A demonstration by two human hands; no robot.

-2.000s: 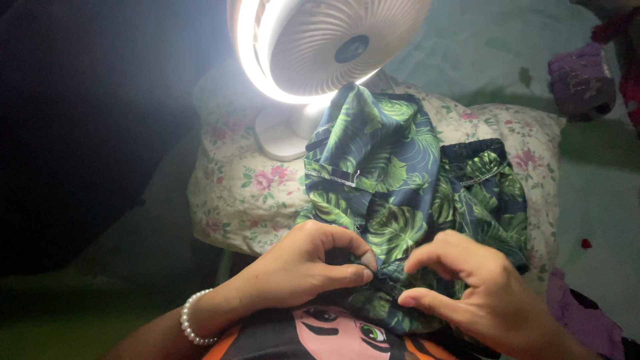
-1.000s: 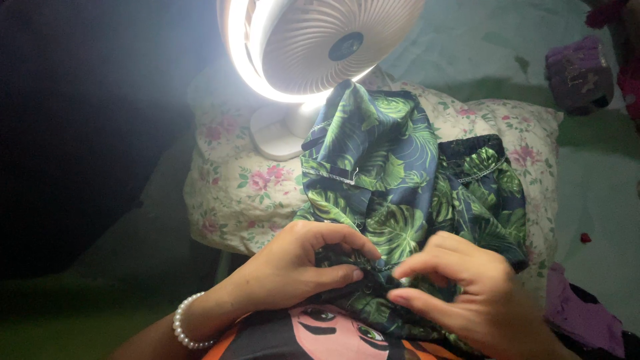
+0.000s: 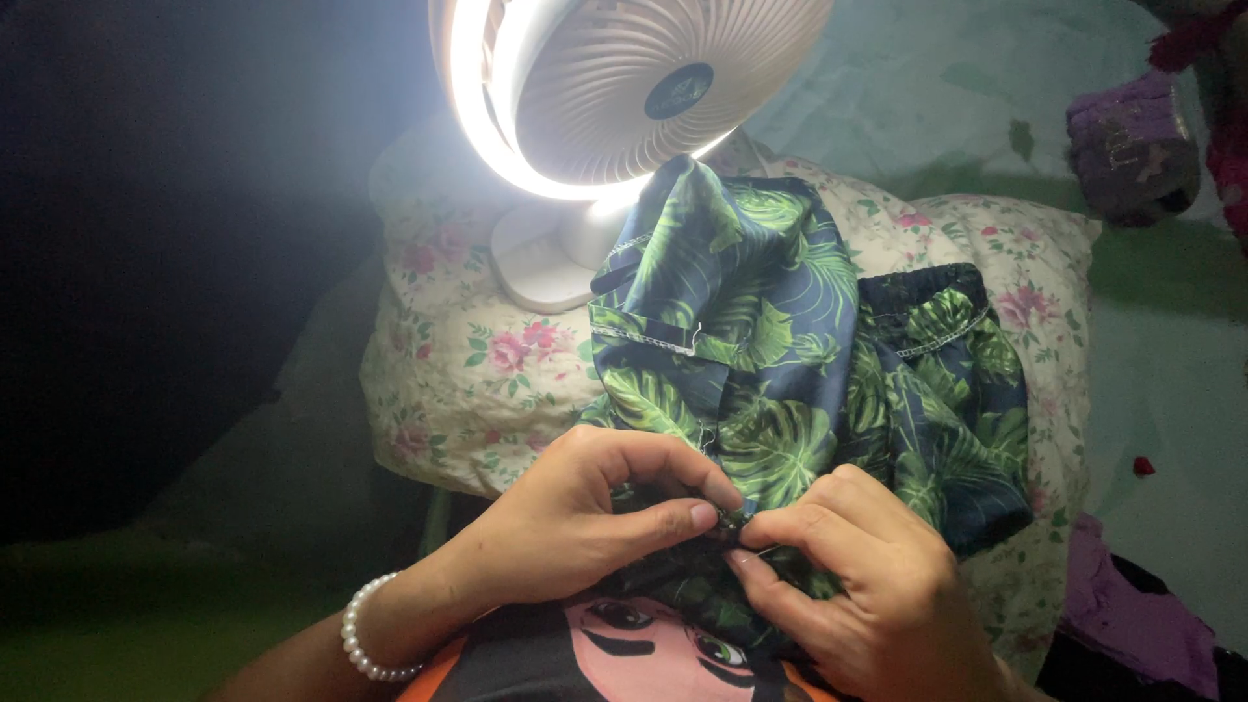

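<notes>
A navy garment with green leaf print [image 3: 780,361] lies bunched over a floral pillow and down to my lap, its white seam stitching showing. My left hand [image 3: 624,507], with a pearl bead bracelet [image 3: 363,624] at the wrist, pinches a gathered bit of the fabric between thumb and index finger. Close against it on the right, my right hand [image 3: 848,575] has its thumb and index fingertips at the same gathered fabric. Whether those fingertips hold a small thing, such as a needle or thread, cannot be made out.
A white fan with a lit ring light [image 3: 673,93] stands on the floral pillow [image 3: 439,390] behind the garment. A purple container or bag [image 3: 1136,146] is at the upper right, and purple cloth [image 3: 1131,614] lies at the lower right.
My right thumb and index finger, spread apart before, have come in to the gathered fabric beside my left fingertips. My left hand keeps its pinch in about the same place.
</notes>
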